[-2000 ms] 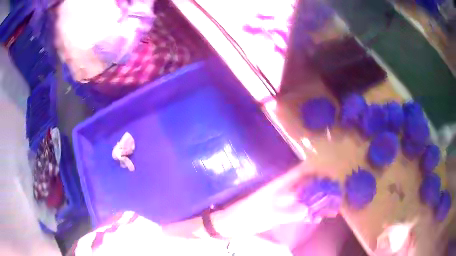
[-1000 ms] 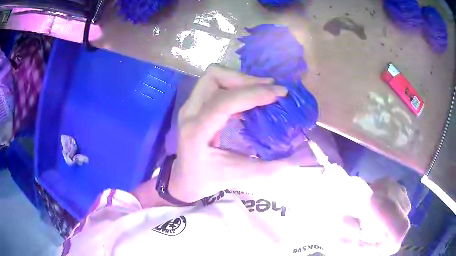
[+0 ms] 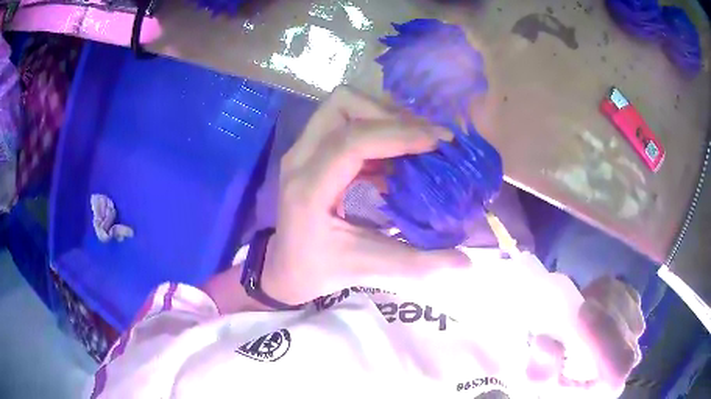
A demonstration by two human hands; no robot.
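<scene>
My left hand (image 3: 312, 195), with a dark wristband, holds a deep blue spiky hair piece (image 3: 444, 191) over my lap, thumb below and fingers above. Something with a pale mesh-like surface shows between the palm and the piece. My right hand (image 3: 557, 312) is overexposed against the white shirt, and its fingers are hard to make out. It holds a white glue bottle, whose thin pointed nozzle (image 3: 501, 234) touches or nearly touches the right lower edge of the hair piece. Another blue hair piece (image 3: 436, 66) lies on the bench just beyond my left fingers.
A blue plastic tray (image 3: 164, 156) is at the left, with a crumpled white scrap (image 3: 107, 219) in it. On the brown bench (image 3: 546, 101) lie a red packet (image 3: 633, 128) at the right and more blue hair pieces (image 3: 663, 31) at the top right. A pink strip (image 3: 78, 31) is at the top left.
Since two seconds ago the view has swung from the tray and cabinet to my lap. Over the last second the hands and hair piece have barely moved, and the view has shifted slightly.
</scene>
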